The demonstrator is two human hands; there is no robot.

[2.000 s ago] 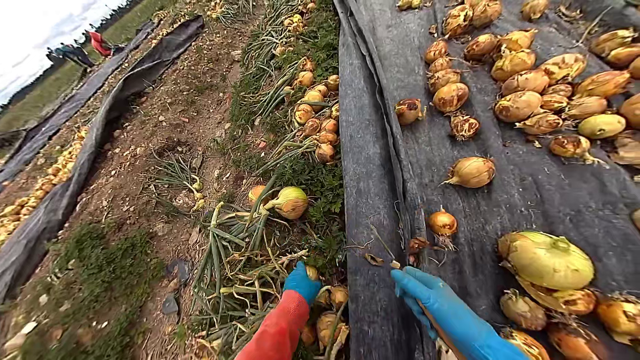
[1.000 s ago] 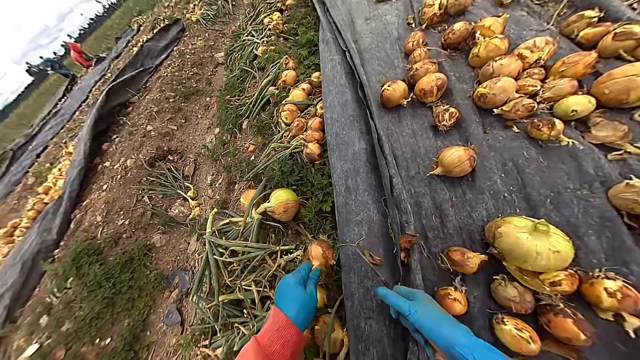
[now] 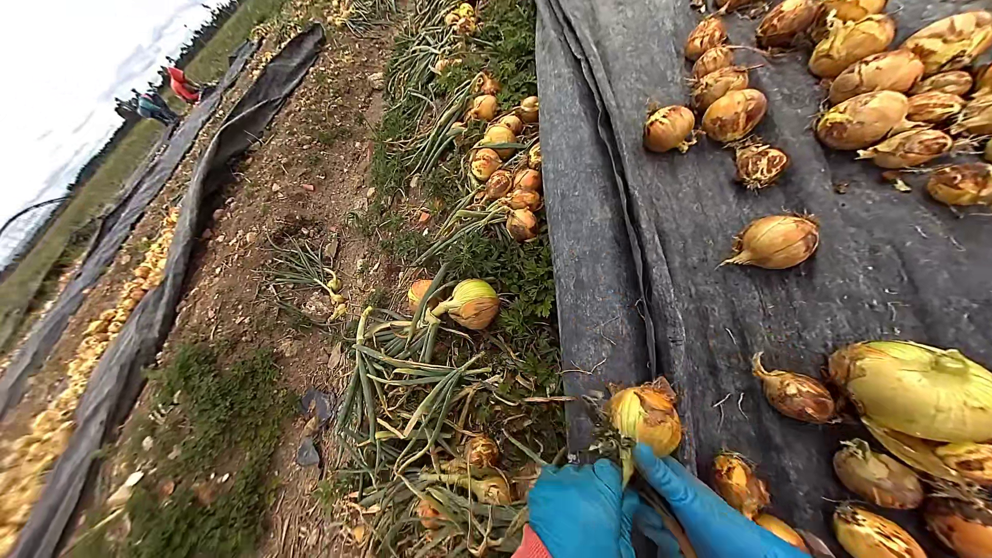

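A yellow-brown onion (image 3: pixel 645 418) stands bulb up at the edge of the dark fabric sheet (image 3: pixel 589 232), its neck pointing down between my hands. My left hand (image 3: pixel 577 508), in a blue glove with a red sleeve, is closed around the onion's neck and leaves. Against the neck just below the bulb is my right hand (image 3: pixel 697 504), also blue-gloved, with its thumb up; a thin dark item (image 3: pixel 666 515) shows in it, too unclear to name. Loose onions (image 3: pixel 777 242) lie on the sheet to the right.
Onions with long green leaves (image 3: pixel 473 304) lie in the weedy row left of the sheet. A large pale green onion (image 3: pixel 914 391) sits at right. Farther left are bare soil (image 3: pixel 263 225), another dark sheet (image 3: pixel 209 163) and two people (image 3: pixel 182 85) in the distance.
One second ago my left hand held an onion over the row and my right hand was apart over the sheet. Now both hands are together at the onion.
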